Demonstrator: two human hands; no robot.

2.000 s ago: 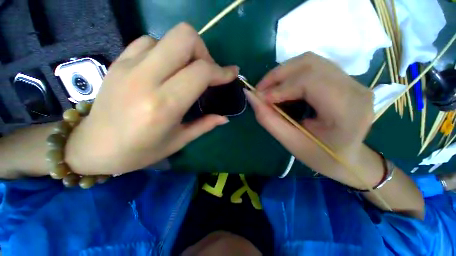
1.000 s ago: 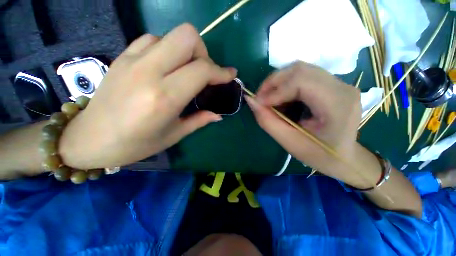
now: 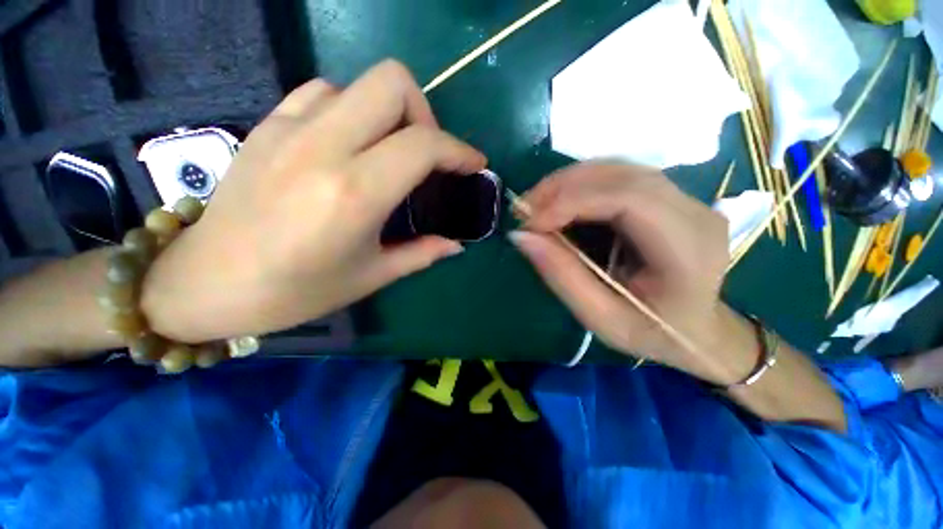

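Note:
A smartwatch body (image 3: pixel 460 207) with a black glass face and thin silver rim is face up over the dark green mat. My left hand (image 3: pixel 321 201) pinches it between thumb and forefinger at its top and bottom edges and hides its left part. My right hand (image 3: pixel 641 248) holds a thin bamboo stick (image 3: pixel 620 287) like a pencil. The stick's tip is close to the watch's right rim; whether it touches cannot be told.
A dark foam tray (image 3: pixel 186 62) at left holds two watches (image 3: pixel 85 194) (image 3: pixel 192 170). White wipes (image 3: pixel 641 93), loose bamboo sticks (image 3: pixel 750 93), a blue rod (image 3: pixel 807 186), a dark round vessel (image 3: pixel 874 186) and orange bits (image 3: pixel 879 253) lie at right. Another person's wrist (image 3: pixel 920 370) shows far right.
My right hand has moved slightly down, and the stick's tip is a little lower. The tray has shifted right in view and the supplies at right have shifted left. My left hand still holds the watch.

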